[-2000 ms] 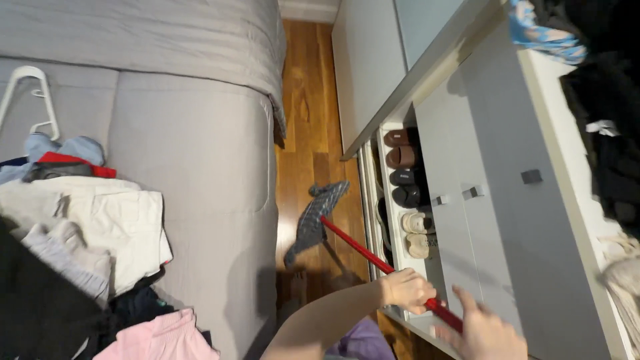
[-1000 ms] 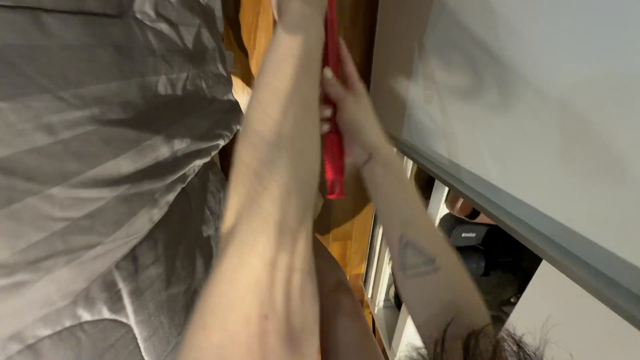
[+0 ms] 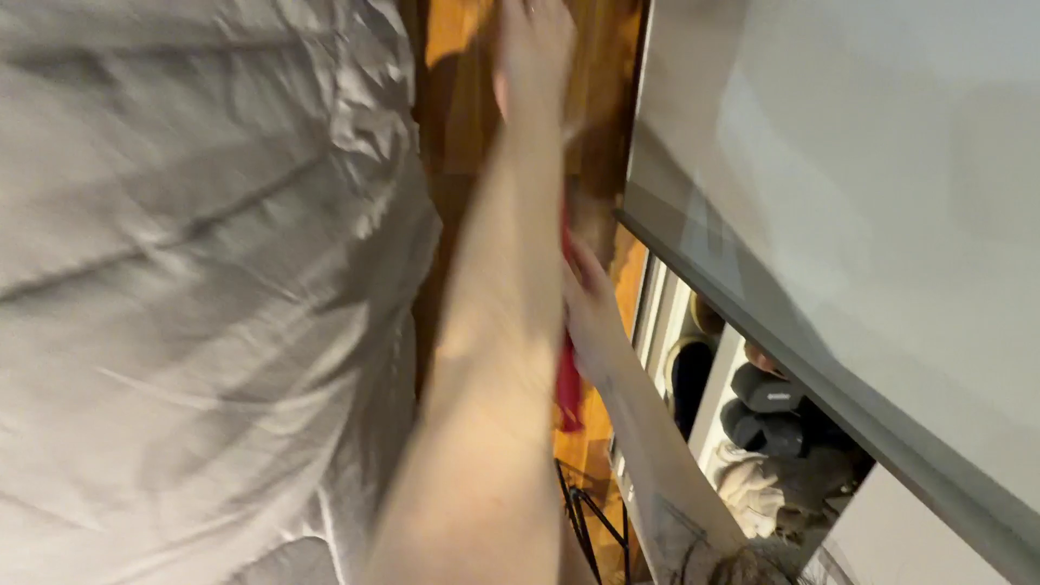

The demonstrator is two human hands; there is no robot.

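The red pole of a floor mop (image 3: 569, 394) slopes up over the wooden floor between the bed and the wardrobe. My right hand (image 3: 589, 305) is closed around its lower part, close to the grip end. My left hand (image 3: 536, 49) reaches far forward at the top edge, blurred, in line with the pole and curled around it; its fingers are mostly hidden. My left forearm covers the middle of the pole. The mop head is out of view.
On the left is a bed with a rumpled grey cover (image 3: 203, 325). A glossy sliding wardrobe door (image 3: 853, 162) stands at right, above a shelf of shoes (image 3: 764, 390). A black wire frame (image 3: 597, 520) is on the floor (image 3: 467, 106) near the bottom.
Both hands have moved forward along the gap beside the bed with the pole. The grey mop head, seen two seconds ago, has left view. The view has shifted strongly.
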